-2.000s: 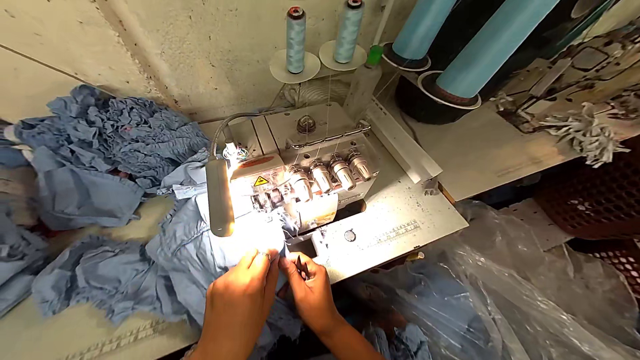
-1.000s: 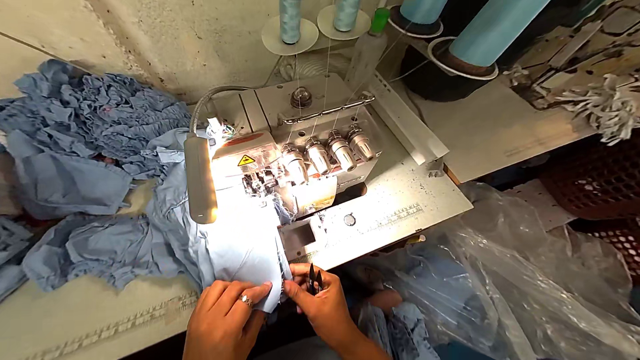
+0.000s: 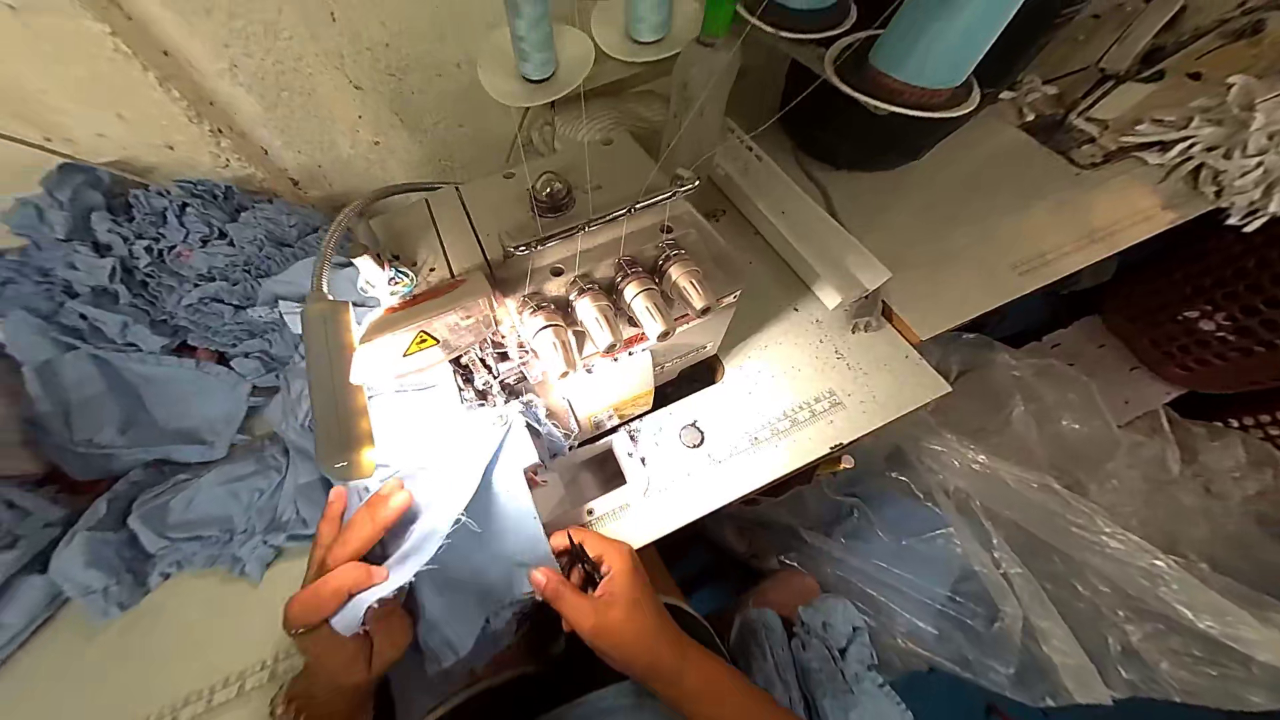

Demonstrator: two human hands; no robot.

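Note:
An overlock sewing machine (image 3: 600,300), lit by a gooseneck lamp (image 3: 335,385), stands on the table. Light blue fabric (image 3: 480,530) runs from its needle area down toward me, with frayed threads along an edge. My left hand (image 3: 350,590) grips the fabric's left edge between thumb and fingers, below the lamp. On the right, my right hand (image 3: 610,590) pinches the fabric's other edge and also holds small black thread snips (image 3: 580,565) in its curled fingers.
Gathered blue fabric (image 3: 180,270) is heaped left of the machine. Thread cones (image 3: 530,40) stand behind it. A metal rail (image 3: 800,215) lies to its right. Clear plastic sheeting (image 3: 980,540) hangs beyond the table's front right edge, near a brown plastic basket (image 3: 1200,320).
My hands have moved apart, spreading the fabric between them. Two seconds ago they were close together near the needle area. More of the fabric now shows in front of the machine.

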